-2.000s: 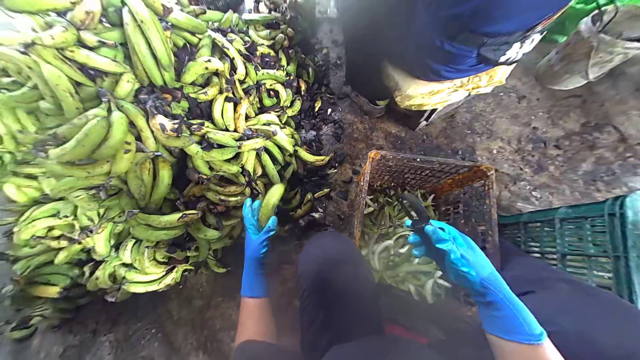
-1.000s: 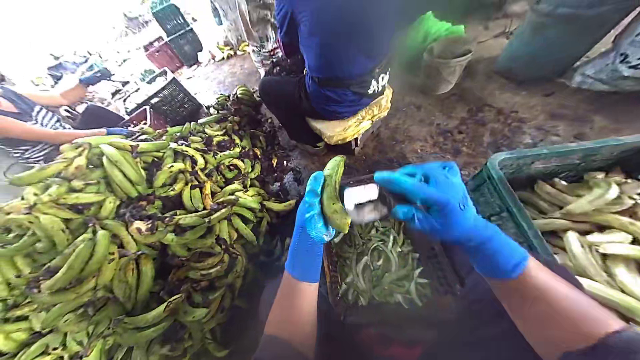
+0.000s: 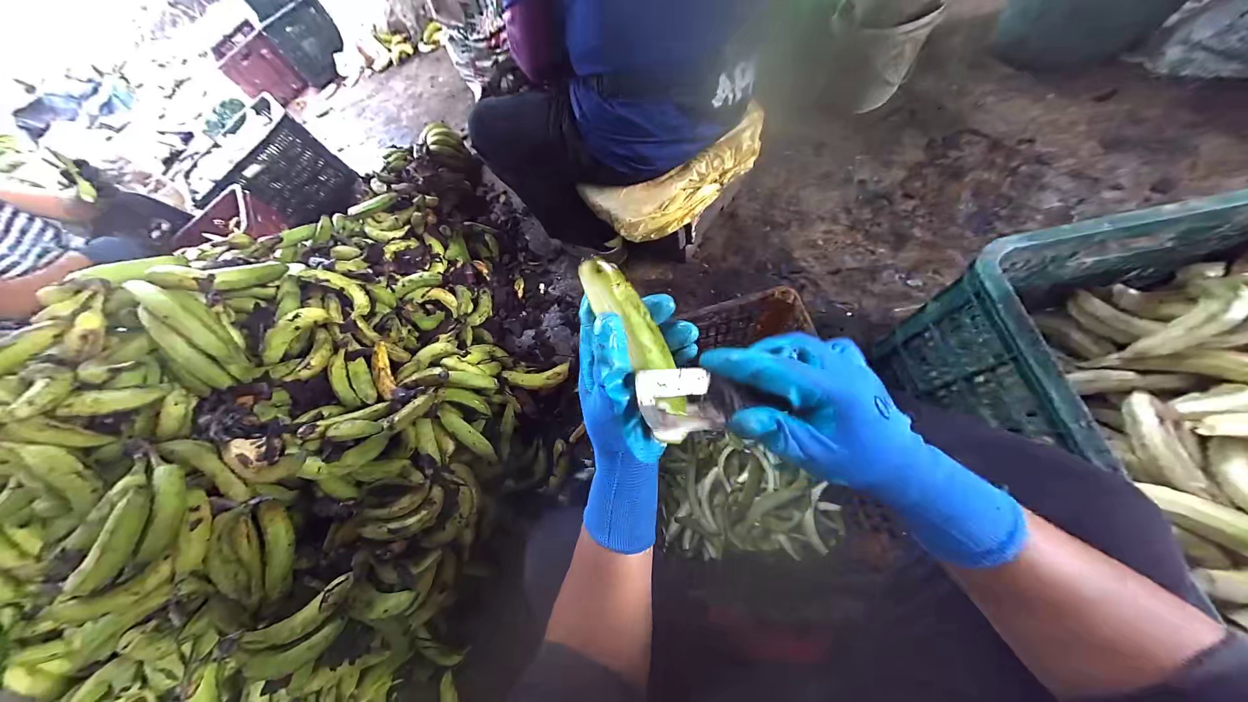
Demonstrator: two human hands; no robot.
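Observation:
My left hand [image 3: 619, 390], in a blue glove, holds a green plantain [image 3: 629, 307] upright at a tilt, its tip above the fingers. My right hand [image 3: 829, 409], gloved too, grips a peeler [image 3: 680, 400] whose pale, flat head lies against the lower part of the plantain. The handle is mostly hidden by my fingers. Beneath both hands, green peel strips [image 3: 746, 502] fill a brown plastic crate [image 3: 765, 317]. To the left lies a large heap of green plantains [image 3: 341, 390].
A green crate [image 3: 1014, 341] of peeled plantains [image 3: 1160, 439] stands at the right. Ahead, a person in blue [image 3: 634, 107] sits on a seat covered in yellow plastic [image 3: 682, 190]. Another person's arm [image 3: 44, 278] shows at the far left, near a black crate [image 3: 292, 166].
Two seconds ago my left hand was at the heap; it now holds the plantain over the crate of peels. My right hand has brought the peeler against it. The view has swung upward.

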